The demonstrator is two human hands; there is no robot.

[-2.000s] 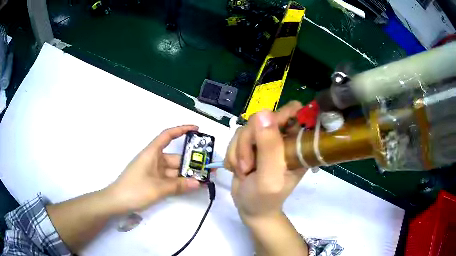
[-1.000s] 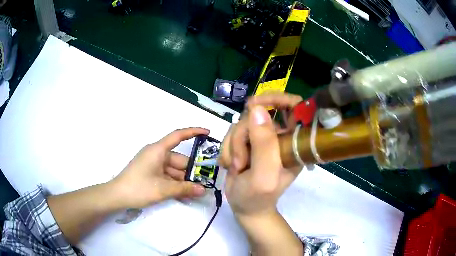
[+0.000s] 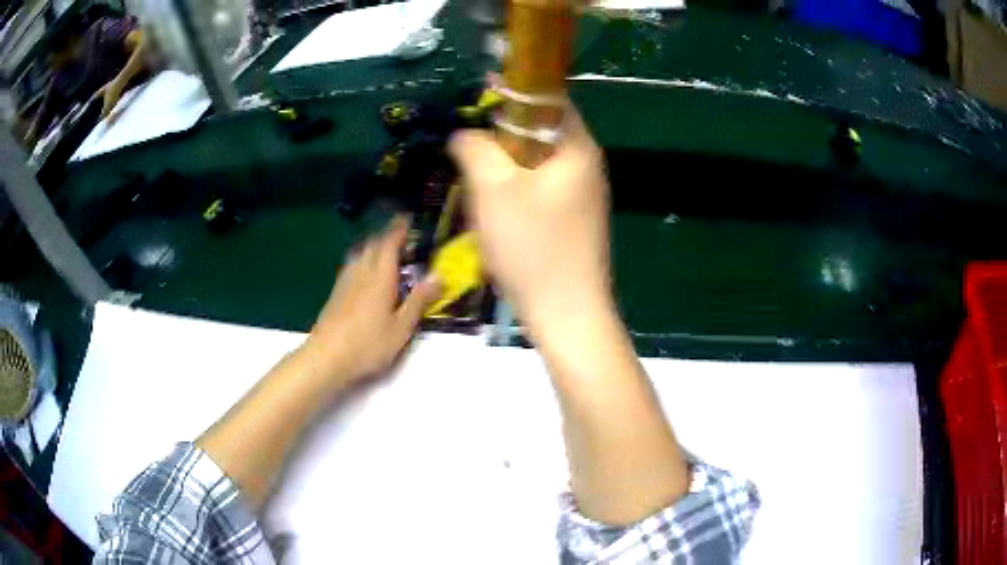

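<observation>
My right hand [image 3: 541, 221] is closed around the amber-brown barrel of the glue dispensing gun [image 3: 538, 55], which points up and is cut off by the top edge. The nozzle cannot be made out. My left hand [image 3: 370, 304] reaches over the far edge of the white work sheet [image 3: 442, 441], beside the yellow-black divider strip [image 3: 456, 270]. It is blurred. A dark shape with a pale spot is at its fingers; whether it holds this cannot be told. A dark pile of adapters [image 3: 414, 149] with yellow spots lies beyond.
A dark green bench [image 3: 751, 254] runs across behind the sheet. A red basket [image 3: 977, 408] stands at the right edge. A fan [image 3: 17, 370] is at the left edge, near a grey post [image 3: 50, 226]. Another person's arm [image 3: 122, 83] shows at the upper left, beside white sheets.
The view has tilted up and shifted. My left hand has moved from above the white sheet to the divider strip. The gun has swung from pointing left to upright, away from the open adapter.
</observation>
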